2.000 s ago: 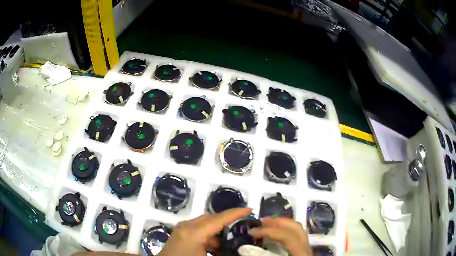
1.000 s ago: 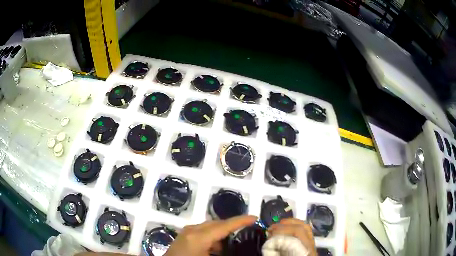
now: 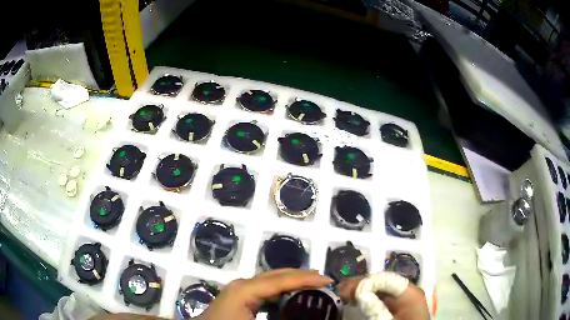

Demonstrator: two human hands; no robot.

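My left hand holds a round dark smartwatch head at the bottom edge of the view, its glossy side up with pale marks or reflections on it. My right hand is at the watch's right side, with a crumpled white wipe or finger covers at its fingers; its fingertips are near the rim, and contact is hard to tell. The hands are over the near edge of a white foam tray with rows of watch heads, some back up with green dots, some screen up. Both hands are cut off below.
Dark tweezers, a white wipe and a translucent bottle are at right, beside stacked foam trays. Small pale rings and a crumpled wipe lie at left. A yellow post stands by the green conveyor.
My right hand has moved right, off the face of the held watch, with the white material now more visible. My left hand keeps hold of the watch, whose face shows more.
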